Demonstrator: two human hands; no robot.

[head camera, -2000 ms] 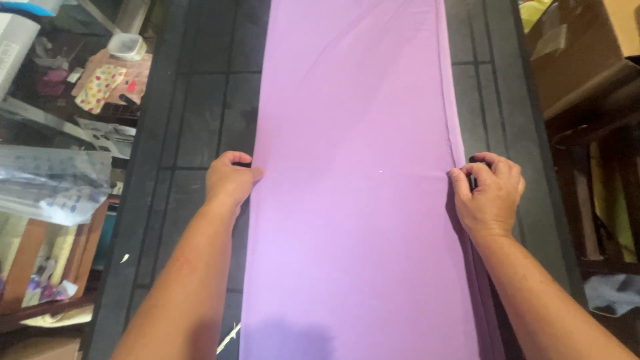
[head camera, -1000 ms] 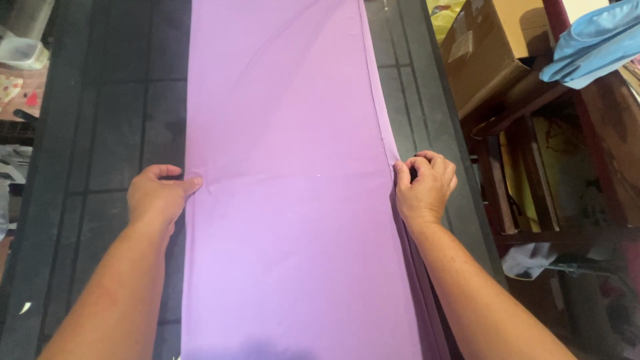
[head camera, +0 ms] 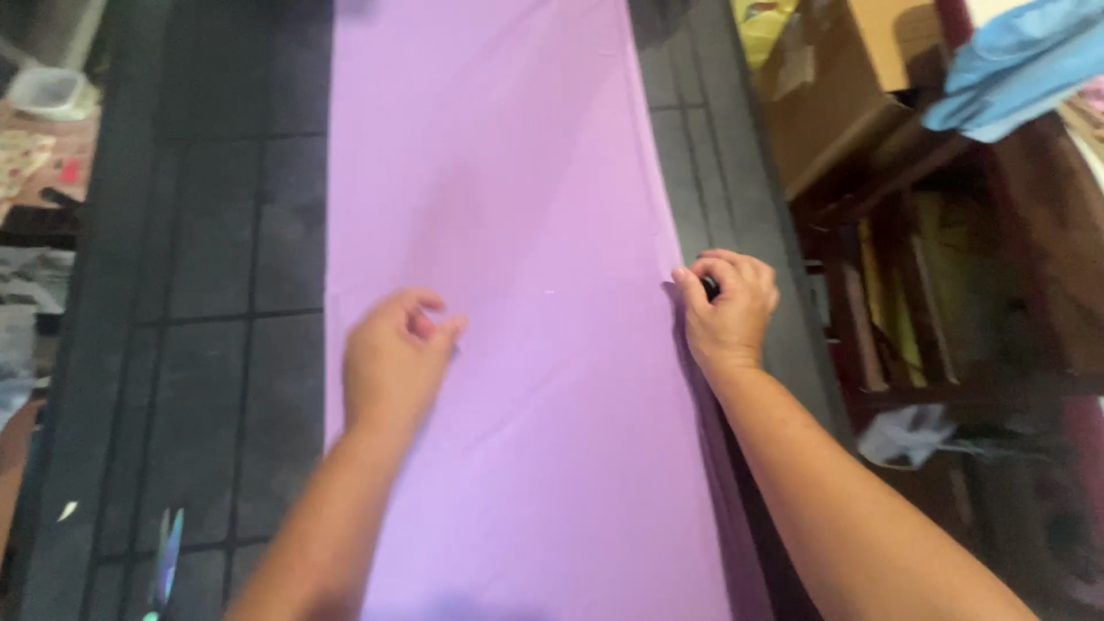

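Observation:
A long strip of folded purple fabric (head camera: 517,388) lies lengthwise on a dark table (head camera: 207,259) marked with lines. My left hand (head camera: 401,354), slightly blurred, is over the fabric inside its left edge, thumb and fingers apart and holding nothing. At the right edge of the cloth, my right hand (head camera: 729,302) pinches the layers between thumb and fingers. A small black thing shows inside the curl of that hand; what it is cannot be told. Scissors (head camera: 168,561) lie on the table at the lower left, partly cut off by the frame.
Right of the table are a cardboard box (head camera: 828,95), a light blue cloth (head camera: 1018,69), wooden shelving (head camera: 906,293) and a clear plastic bag (head camera: 906,435). On the left, a clear plastic container (head camera: 52,93) stands among clutter. A small pale scrap (head camera: 67,511) lies on the table.
My left hand has let go of the fabric's left edge and moved right, over the cloth. My right hand remains at the right edge.

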